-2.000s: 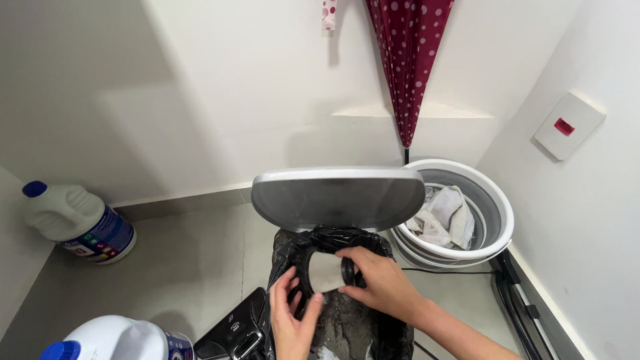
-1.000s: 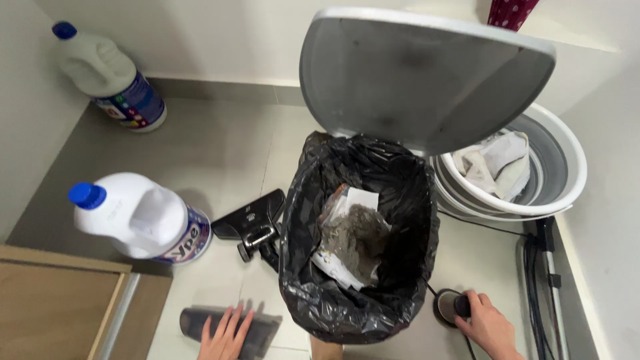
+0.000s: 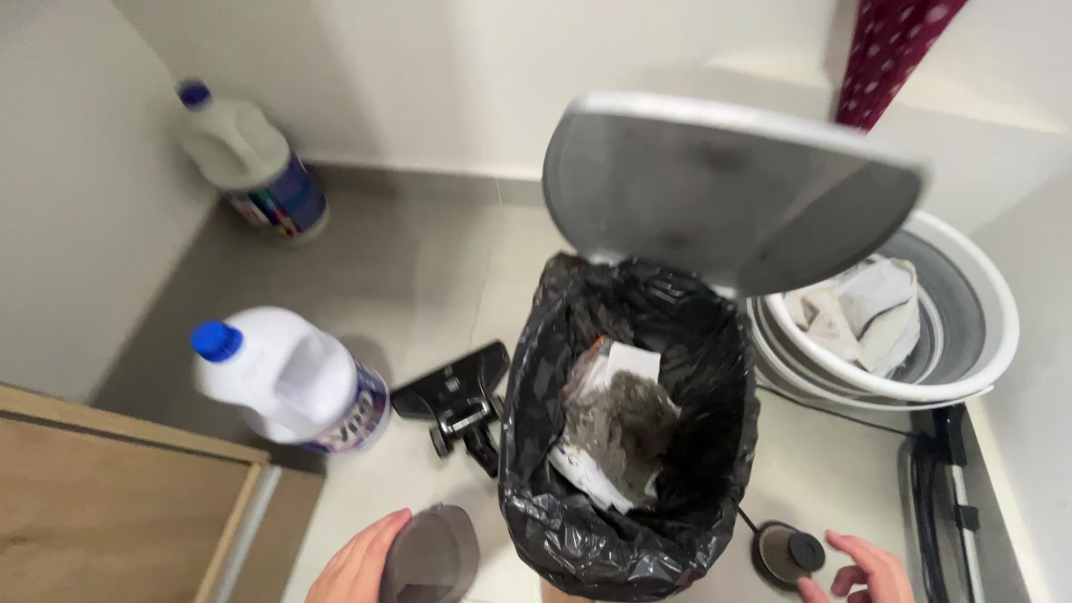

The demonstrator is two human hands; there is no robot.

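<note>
An open bin (image 3: pixel 636 536) lined with a black plastic bag holds paper and a clump of grey dust (image 3: pixel 624 419). Its grey lid (image 3: pixel 729 193) stands raised. Near the bottom edge, left of the bin, my left hand (image 3: pixel 360 561) lies against the side of a smoky translucent plastic cup (image 3: pixel 431 557). My right hand (image 3: pixel 867 574), its fingers apart, is beside a round filter-like part (image 3: pixel 787 554) with a dark knob, on the floor right of the bin. A black vacuum floor head (image 3: pixel 452 389) rests left of the bin.
Two bottles with blue caps, one white (image 3: pixel 285 377) and one greyish (image 3: pixel 243 151), stand at left. A wooden cabinet (image 3: pixel 126 502) fills the lower left corner. Right of the bin are a collapsible bucket (image 3: pixel 997 335) with cloths and a black cable (image 3: pixel 925 519). A dotted umbrella (image 3: pixel 892 59) hangs behind.
Both hands were together over the bin two seconds ago, then moved apart to either side. The right hand has since come off the round part. The view has tilted down and closer.
</note>
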